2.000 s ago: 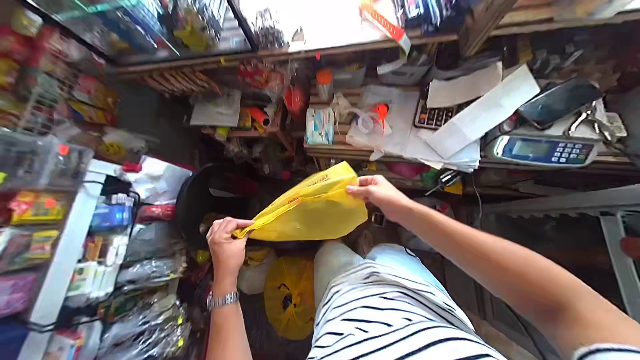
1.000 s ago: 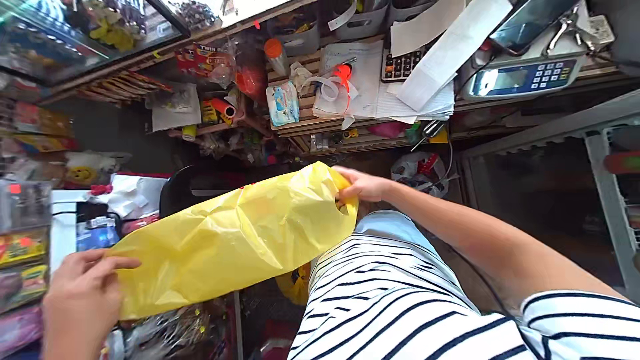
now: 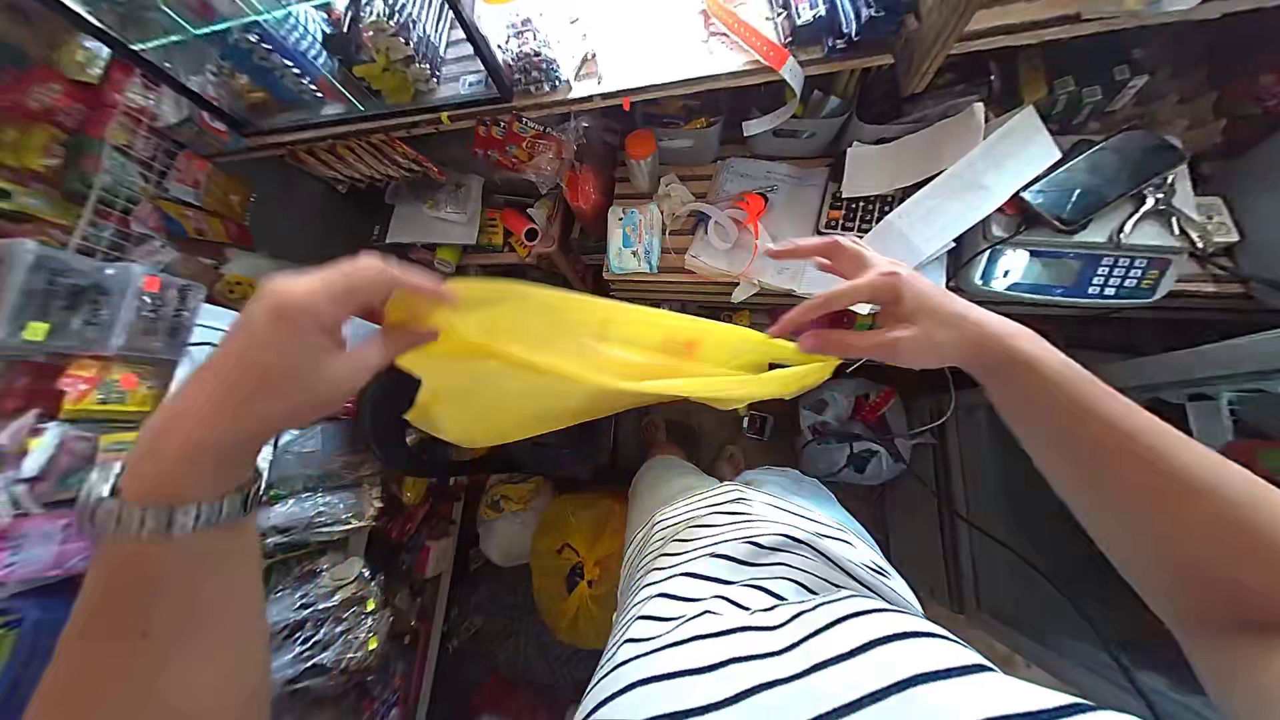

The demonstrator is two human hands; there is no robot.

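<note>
A yellow plastic bag [image 3: 580,360] stretches sideways between my two hands, above the floor. My left hand [image 3: 320,345], with a metal watch on the wrist, grips the bag's left end between thumb and fingers. At the bag's right end is my right hand [image 3: 880,305], its fingers spread and the fingertips at the bag's edge; whether they pinch it cannot be told. Behind the bag's lower left part a black bin or tub [image 3: 385,425] is partly hidden.
Ahead, a wooden shelf holds a wipes packet [image 3: 633,240], papers, a calculator [image 3: 862,212], a card terminal [image 3: 1075,272], a phone [image 3: 1105,180] and pliers [image 3: 1160,210]. Packaged goods line the left. A full yellow bag [image 3: 578,570] and a white plastic bag [image 3: 852,430] stand on the floor.
One second ago the yellow bag hung lower left, with my right hand closed on its end. My left hand has moved up and the right hand's fingers have spread.
</note>
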